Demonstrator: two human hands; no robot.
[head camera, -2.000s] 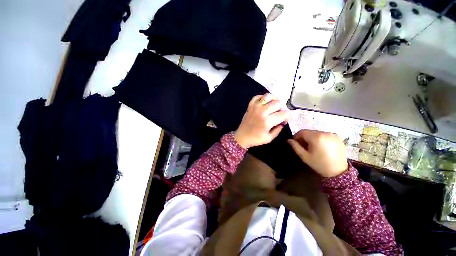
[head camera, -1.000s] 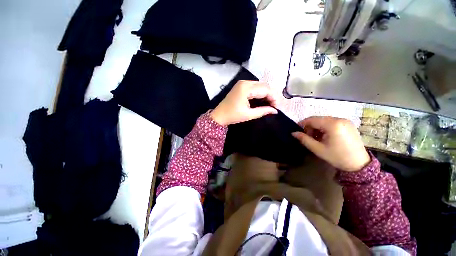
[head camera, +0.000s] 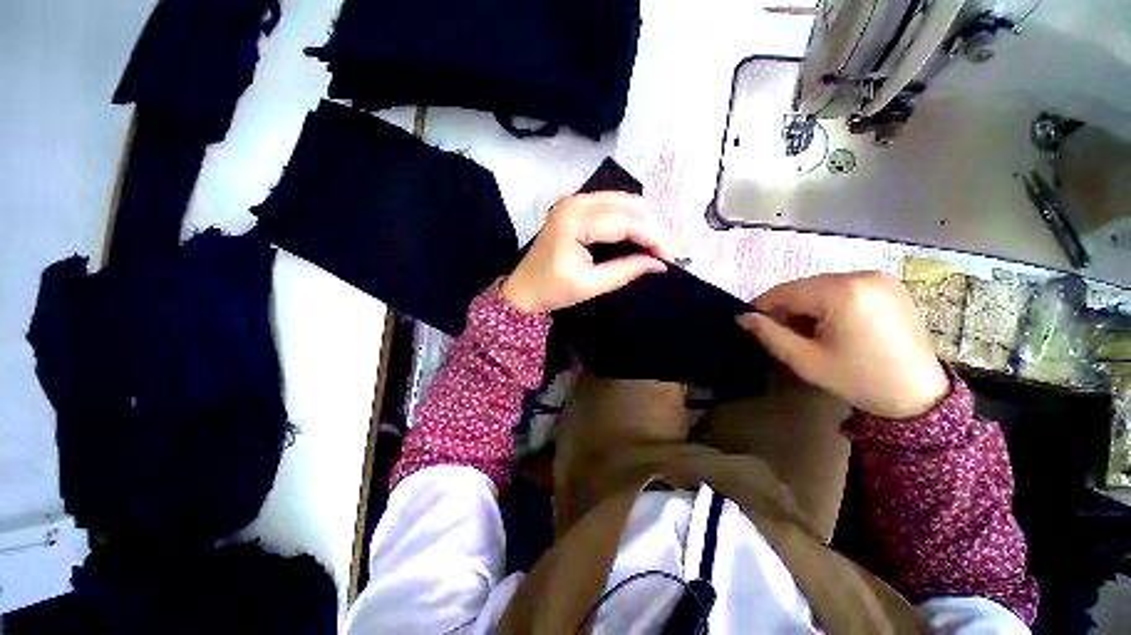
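Observation:
A black cloth piece (head camera: 670, 325) is stretched between my hands over the table's front edge and my lap. My left hand (head camera: 589, 252) pinches its upper edge at the left. My right hand (head camera: 853, 337) pinches its right end between thumb and fingers. A dark corner of cloth shows above my left hand. A flatter black stack (head camera: 391, 211) lies at the table edge to the left. A thick black pile (head camera: 484, 56) lies behind it.
The sewing machine head (head camera: 868, 62) stands at the upper right above its bed (head camera: 930, 186). Dark thread snips (head camera: 1055, 218) lie on the bed. Crinkled clear plastic (head camera: 1048, 325) is at the right table edge. Larger black heaps (head camera: 161, 385) lie at far left.
My hands have moved apart along the cloth, and its edge is now stretched straighter between them. My right hand has shifted right. The camera view has also shifted slightly.

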